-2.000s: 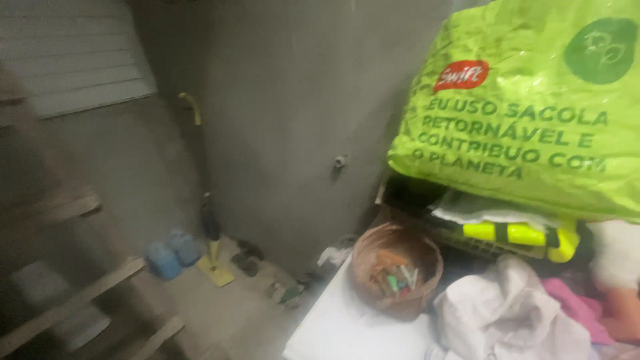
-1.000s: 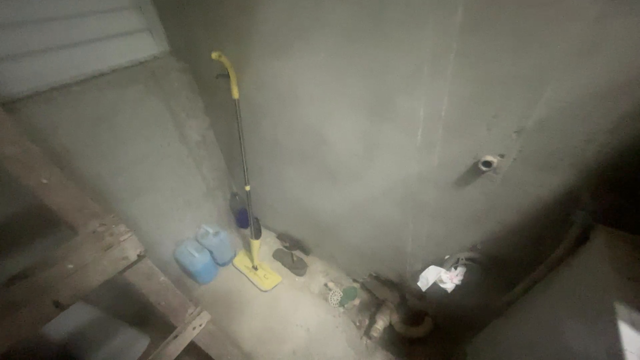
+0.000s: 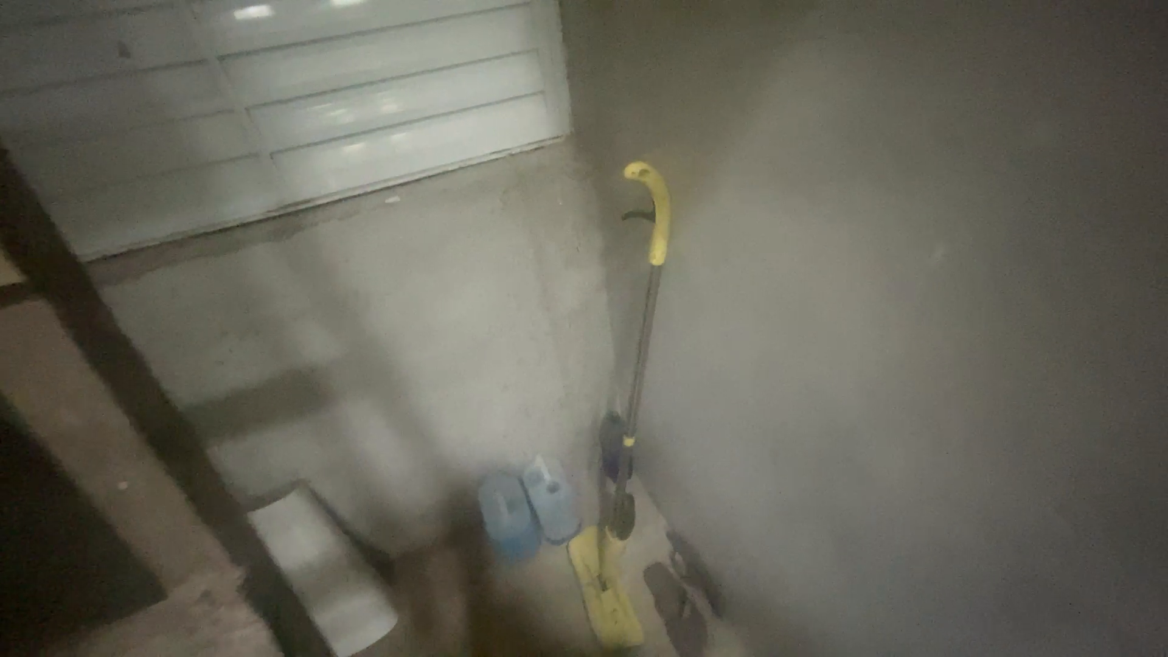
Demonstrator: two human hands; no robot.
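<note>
Neither my left hand nor my right hand shows in the head view, so what they hold cannot be seen. A spray mop with a yellow handle (image 3: 659, 214) stands upright in the corner, leaning by the wall. Its yellow flat mop head (image 3: 607, 593) rests on the floor. To the left of it, two plastic jugs with blue liquid, one (image 3: 509, 516) beside the other (image 3: 551, 500), stand close together. A pair of dark flip-flops (image 3: 675, 602) lies to the mop's right, by the wall.
A wooden ladder or stair frame (image 3: 137, 401) slants down the left side. Behind it a white panel-like object (image 3: 324, 570) leans low near the wall. A white louvred window (image 3: 392, 100) is at the upper left, and a bare grey wall (image 3: 894, 319) fills the right.
The view has swung away from the green bag and the bowl on the right, then from the wall pipe, toward the mop and window. No hand movement can be made out.
</note>
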